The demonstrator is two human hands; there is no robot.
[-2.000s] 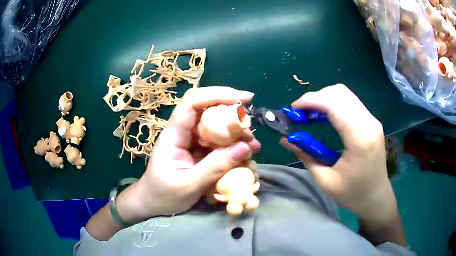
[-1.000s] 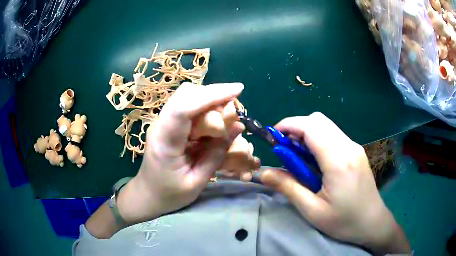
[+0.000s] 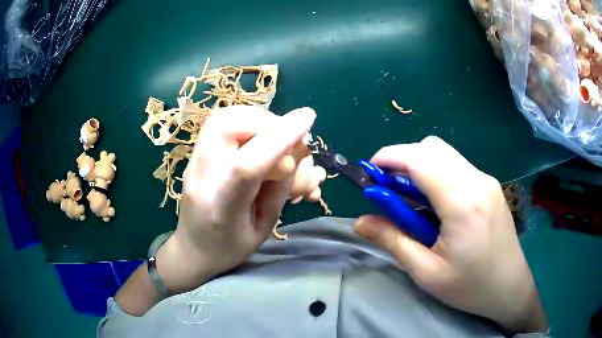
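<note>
My left hand [image 3: 231, 185] is closed around peach molded figure parts [image 3: 306, 179] in front of my shirt. Rounded limbs and thin peach tendrils stick out at its right and lower side; the rest is hidden by the fingers. My right hand [image 3: 455, 224] holds the blue-handled side cutters [image 3: 402, 206]. Their dark jaws are at the parts, beside my left fingertips; whether the jaws touch or are closed on a piece I cannot tell.
Flat peach scrap web [image 3: 191, 119] lies behind my left hand. Several loose figures [image 3: 102, 170] lie at the left. A small peach sliver [image 3: 401, 107] is at right centre. A clear bag of parts [image 3: 538, 72] is upper right; crumpled clear film [image 3: 39, 46] is upper left.
My left hand has turned over, its back now up, so the figures are mostly covered and their open neck is hidden. The cutters have moved slightly left and lower since the first frame.
</note>
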